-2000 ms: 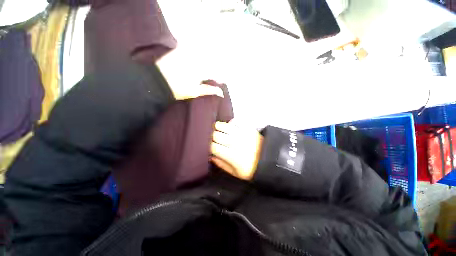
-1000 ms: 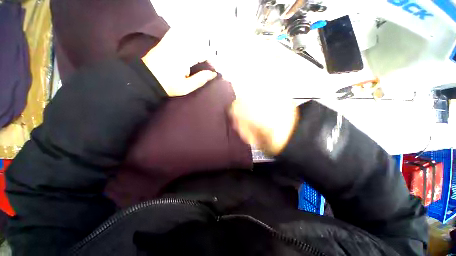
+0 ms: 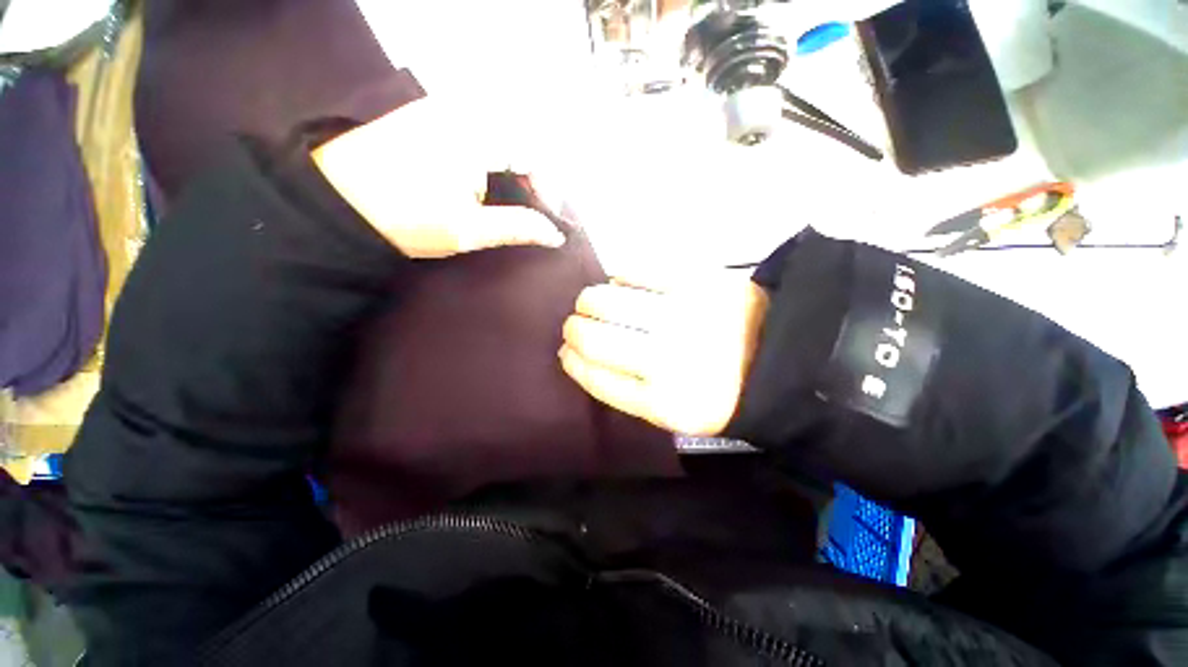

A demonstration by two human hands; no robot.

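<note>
The large dark maroon panel lies over the table's front edge and hangs towards my body. More of the same cloth spreads at the upper left. My left hand holds the panel's upper edge, thumb on top, beside a small turned or folded bit of cloth. My right hand is on the panel's right edge with fingers curled over it. The cloth under both palms is hidden. Glare washes out the table around the fingertips.
A round dark coiled machine part, a blue part, a slim black stick, a phone and orange-handled snips are at the right. A purple stack is at the left. A blue crate is below the edge.
The right hand, blurred a second ago, now shows clearly on the panel's right edge. The left hand keeps its hold slightly further left. The view has shifted, and the phone appears further right.
</note>
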